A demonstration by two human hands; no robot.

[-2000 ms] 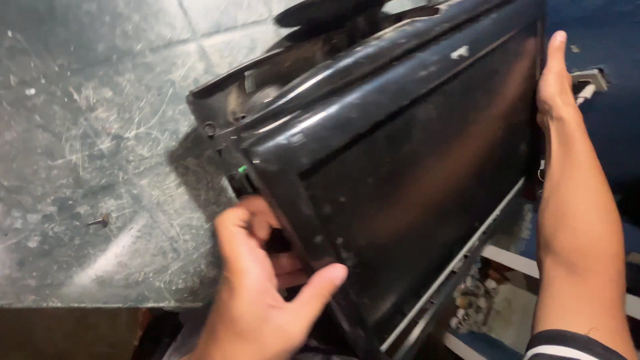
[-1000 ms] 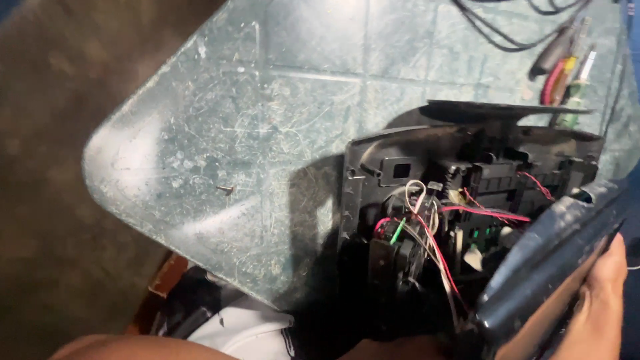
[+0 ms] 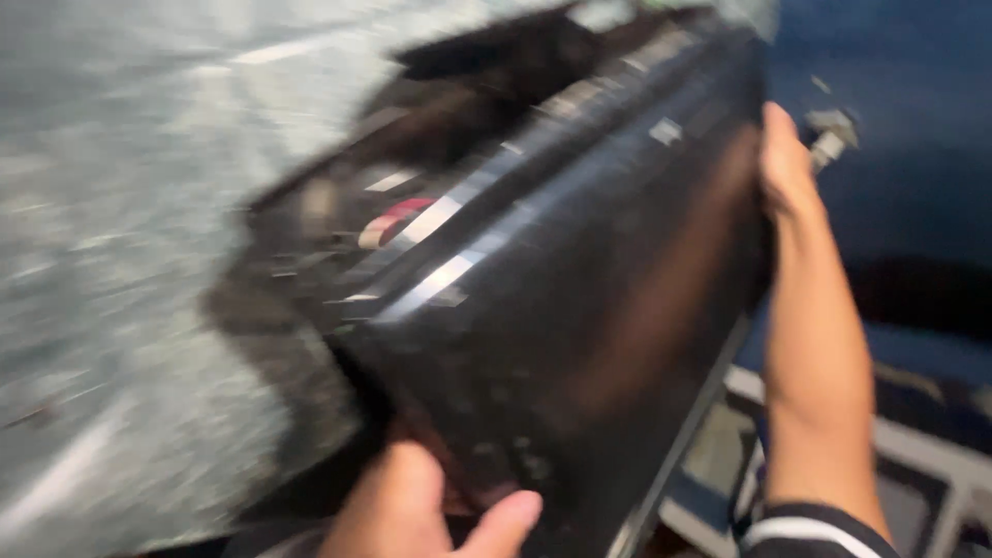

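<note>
A black flat-screen panel in a glossy frame point(image 3: 589, 310) stands tilted at the table's edge, its dark screen side toward me. My left hand point(image 3: 434, 496) grips its lower left side, the thumb over the front and the fingers hidden behind. My right hand point(image 3: 787, 159) holds the panel's upper right side. Behind the panel lies its black plastic back housing point(image 3: 465, 101), parted from the frame at the top left, with a blurred red and pale wire point(image 3: 395, 221) in the gap. The picture is strongly blurred.
The scratched grey-green tabletop point(image 3: 139, 232) spreads to the left, with a small screw-like thing point(image 3: 27, 415) on it. At the lower right is a pale slatted frame point(image 3: 922, 449). A pale connector point(image 3: 829, 136) shows against a dark blue surface at the right.
One second ago the housing's inside, with its wires and boards, faced the view; now the screen front covers most of it. My left hand has come into clear view on the panel's side.
</note>
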